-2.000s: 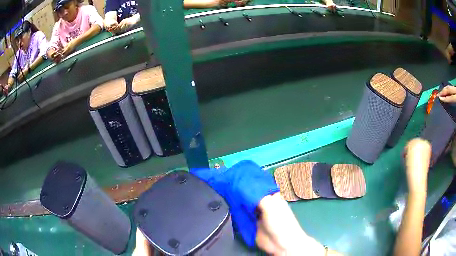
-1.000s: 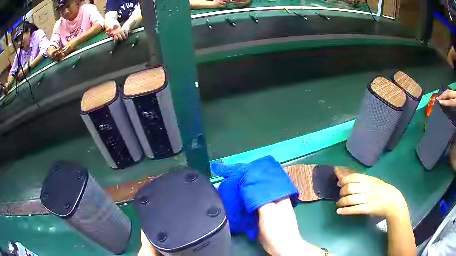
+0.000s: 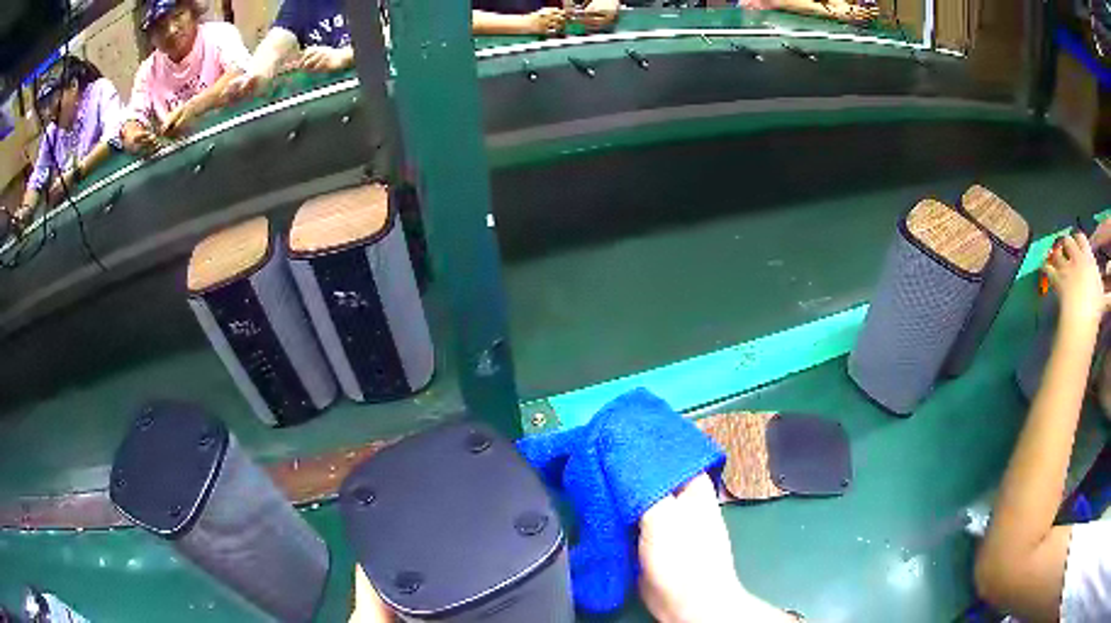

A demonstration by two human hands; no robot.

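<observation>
A grey speaker (image 3: pixel 453 521) stands upside down right in front of me, its black bottom cover with round feet facing up. My left hand (image 3: pixel 370 599) is a small strip at the speaker's lower left side, mostly hidden behind it. My right hand (image 3: pixel 697 554) is to the right of the speaker, shut on a bunched blue cloth (image 3: pixel 646 453) that covers the fingers. The cloth is beside the speaker's right side; whether it touches is hard to tell. Wood-grain plates (image 3: pixel 743 448) and a dark plate (image 3: pixel 811 455) lie overlapped to the right of the cloth.
Another speaker (image 3: pixel 232 511) stands feet-up at left. Two wood-topped speakers (image 3: pixel 361 298) stand on the conveyor behind, left of a green post (image 3: pixel 448 219). Two more (image 3: pixel 920 304) stand at right. A neighbour's arm (image 3: pixel 1042 450) is at the right edge. People sit across the line.
The neighbour's hand took the rightmost wood-grain plate and withdrew to the right. The two speakers on the conveyor shifted left. The speaker before me turned, and my right hand stays beside it with the cloth.
</observation>
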